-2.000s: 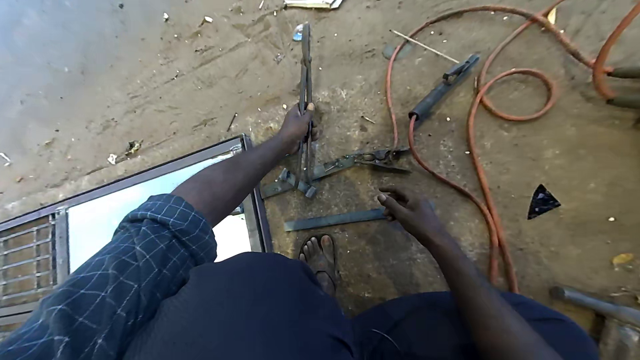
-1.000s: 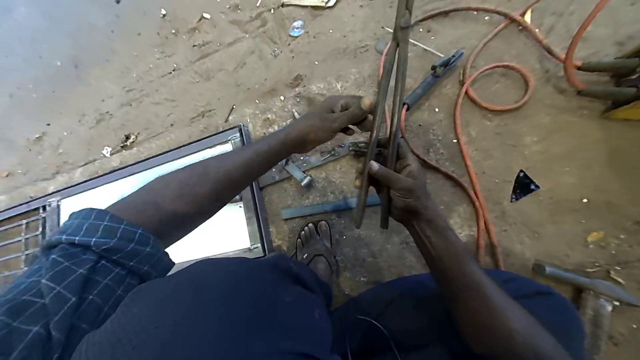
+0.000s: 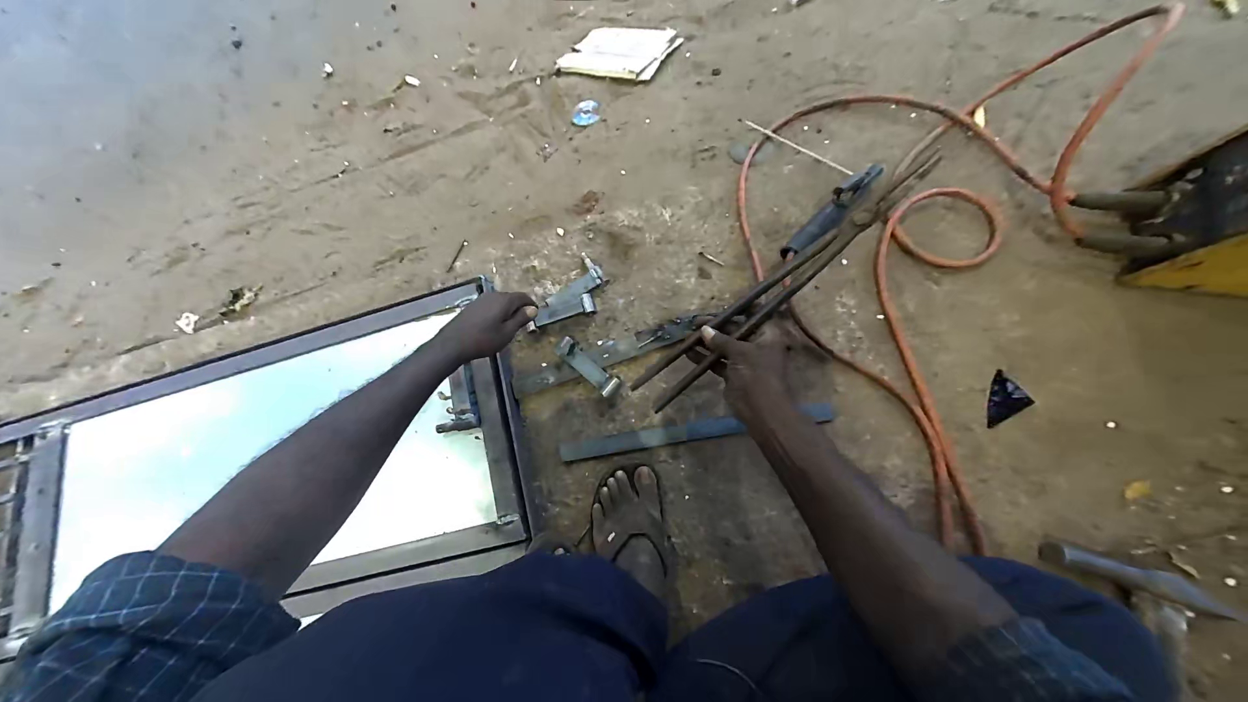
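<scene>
My right hand (image 3: 751, 366) grips the handles of long metal tongs (image 3: 780, 292), whose jaws point up and to the right over the orange cable. My left hand (image 3: 492, 322) is over the top right corner of a metal frame with a bright panel (image 3: 283, 419), its fingertips by several small steel hinge-like pieces (image 3: 570, 297); whether it touches one I cannot tell. Another such piece (image 3: 588, 368) lies across a flat metal bar (image 3: 546, 378). A flat steel strip (image 3: 643, 442) lies in front of my foot. Beyond the tongs rests a welding electrode holder (image 3: 829, 214).
Orange welding cable (image 3: 887, 283) loops over the ground at the right, up to a machine with a yellow edge (image 3: 1189, 268). A hammer (image 3: 1136, 580) lies at lower right. Folded paper (image 3: 621, 52) and a shiny disc (image 3: 586, 113) lie farther off; a black triangular piece (image 3: 1006, 398) is at right.
The tongs went from my left hand to my right hand and now tilt to the right. My left hand has moved away from them, left toward the frame's corner.
</scene>
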